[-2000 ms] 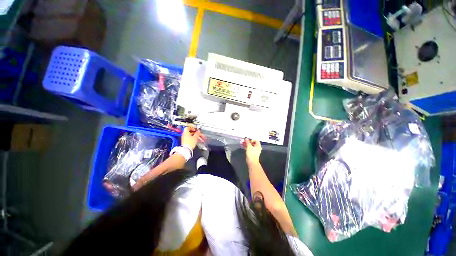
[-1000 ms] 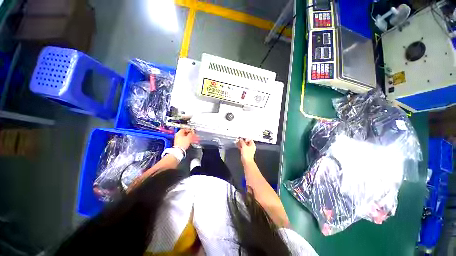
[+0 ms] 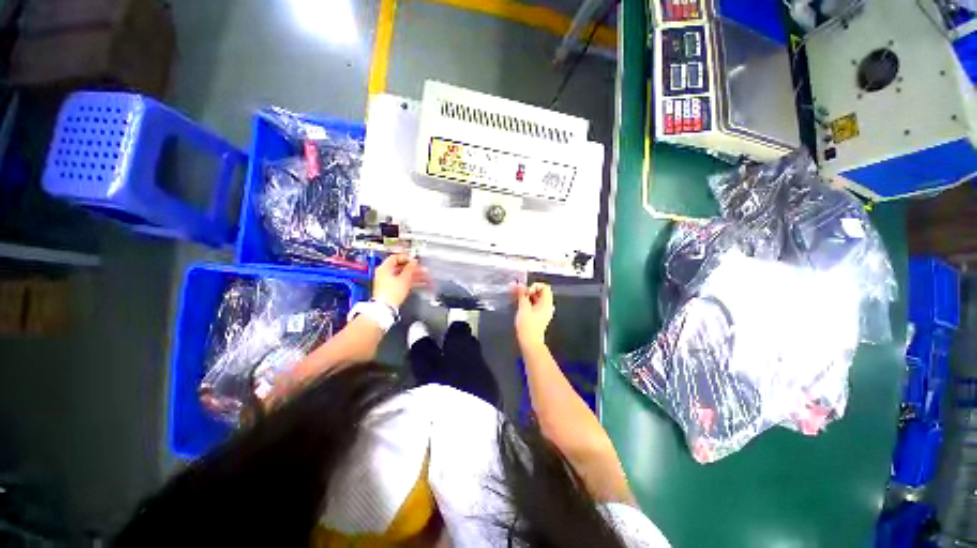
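Note:
A clear poly bag [image 3: 466,280] is stretched between my two hands along the front edge of a cream-white bag sealer [image 3: 504,182]. My left hand [image 3: 396,283] grips its left corner and my right hand [image 3: 532,310] grips its right corner. The bag's lower part hangs over the floor and my legs, with something dark showing through it; I cannot tell if that is contents or what lies behind. The hands are small in the view.
Two blue totes [image 3: 184,364] of bagged dark leads stand at left, beside a blue-violet stool [image 3: 102,145]. At right, a green-topped bench [image 3: 750,492] holds bagged leads [image 3: 686,375], a counting scale [image 3: 686,96] and a white-and-blue machine [image 3: 889,118].
My hands hold the bag a little further out from the sealer's edge, and more of the bag shows between them. The whole view has shifted slightly.

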